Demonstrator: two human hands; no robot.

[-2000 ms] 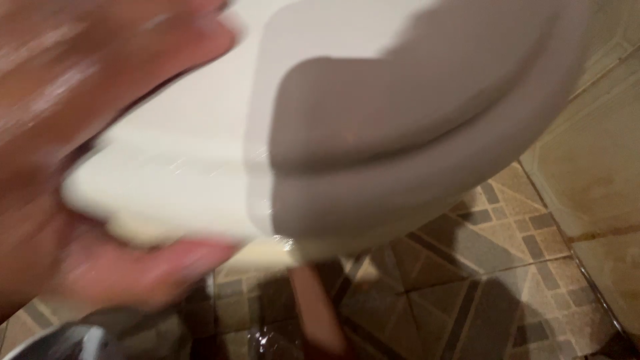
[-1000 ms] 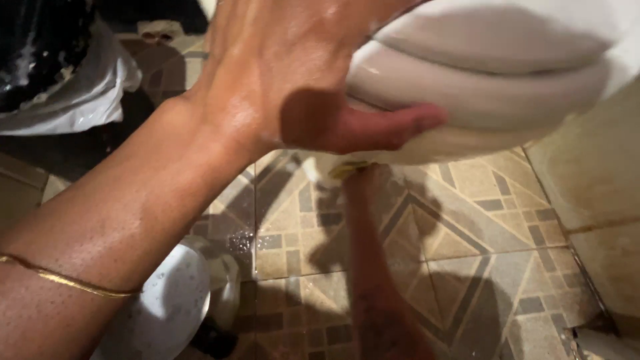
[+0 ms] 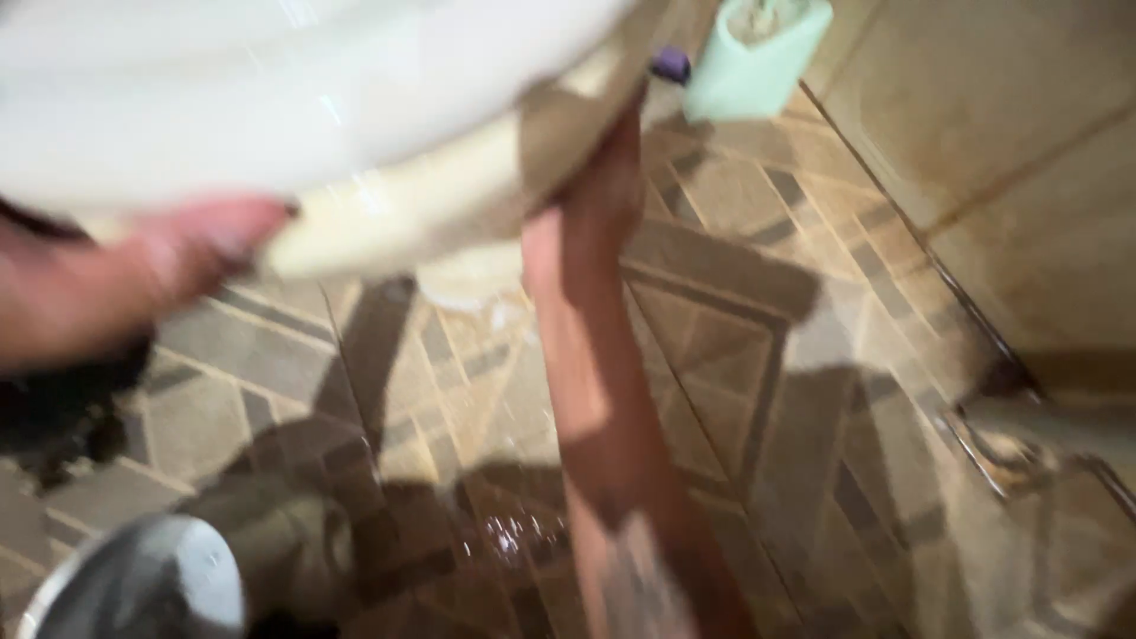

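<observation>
A large white object with a smooth, rounded rim [image 3: 399,204], perhaps a basin or a toilet part, fills the upper left, tilted and blurred. My left hand [image 3: 133,275] grips its lower edge at the left, the thumb lying along the underside and the other fingers out of sight. My right forearm rises from the bottom of the view. My right hand [image 3: 595,204] is against the underside at the object's right end, its fingers hidden behind the rim, so what it holds does not show. Wet, shiny spots lie on the floor below.
A mint-green container [image 3: 754,67] stands at the top right, beside a small purple thing [image 3: 672,65]. A white round vessel [image 3: 133,577] is at the lower left, with a dark object [image 3: 71,408] above it. Patterned floor tiles [image 3: 710,346] meet a stained wall [image 3: 1021,115] at the right.
The white object has moved left in the view, and my left hand with it. My right hand has moved up along the underside. The mint-green container has come into view.
</observation>
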